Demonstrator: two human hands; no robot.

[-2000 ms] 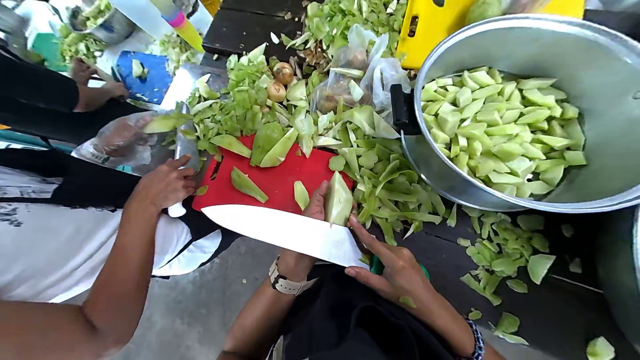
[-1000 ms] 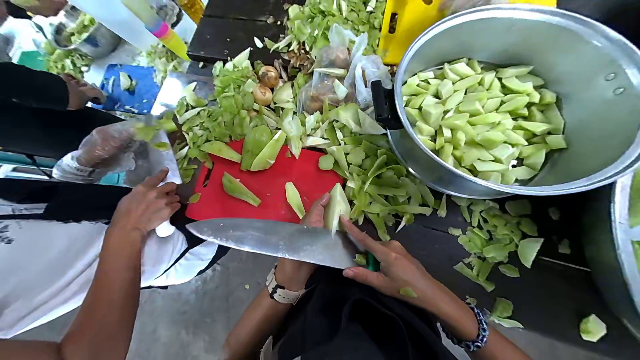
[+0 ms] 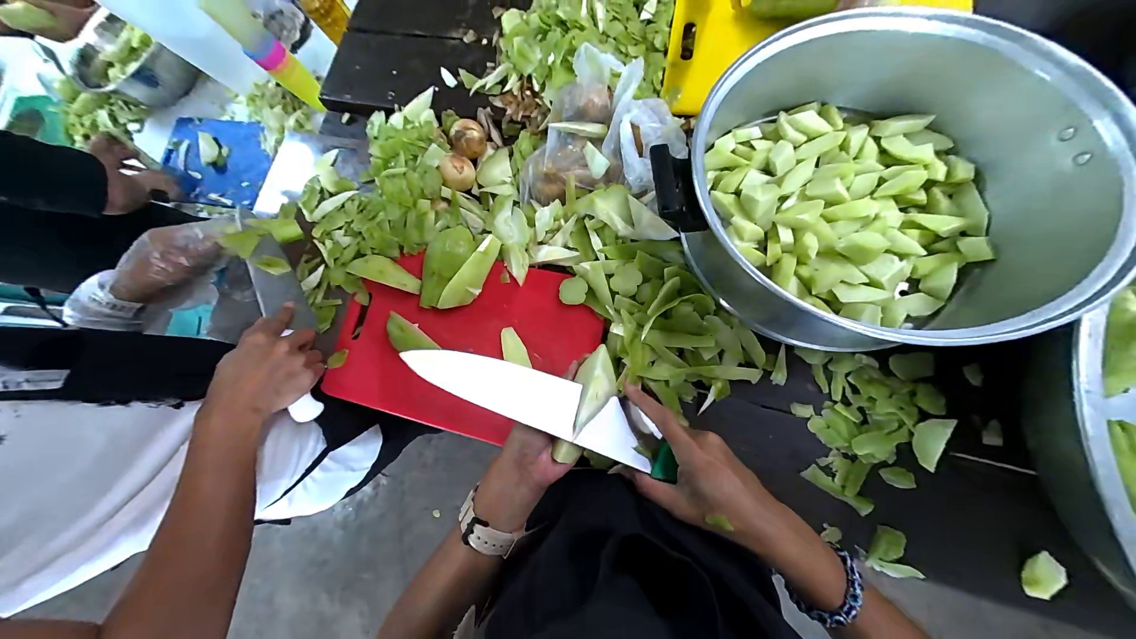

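My left hand [image 3: 531, 454], with a pale watch on its wrist, holds a piece of light green vegetable [image 3: 595, 390] near the front edge of a red cutting board [image 3: 541, 324]. My right hand [image 3: 688, 453] grips the green handle of a large kitchen knife [image 3: 497, 386]. The wide blade points left and passes by the held piece; their exact contact cannot be told. Several cut wedges lie on the board. To the right stands a large metal pot [image 3: 1021, 169], partly filled with pale green chunks [image 3: 834, 204].
Green peelings [image 3: 666, 328] surround the board, with onions [image 3: 457, 171] and a plastic bag [image 3: 586, 133] behind. A yellow board [image 3: 688, 62] lies beyond. At left, a co-worker's hand [image 3: 266, 368] holds another knife [image 3: 280, 293]; a gloved hand [image 3: 169, 266] is beside it. Another pot [image 3: 1065, 426] stands right.
The co-worker's gloved hand has come in beside the other knife at left, with green pieces now over that blade. My hands stay near the same spot, still holding the knife and vegetable piece.
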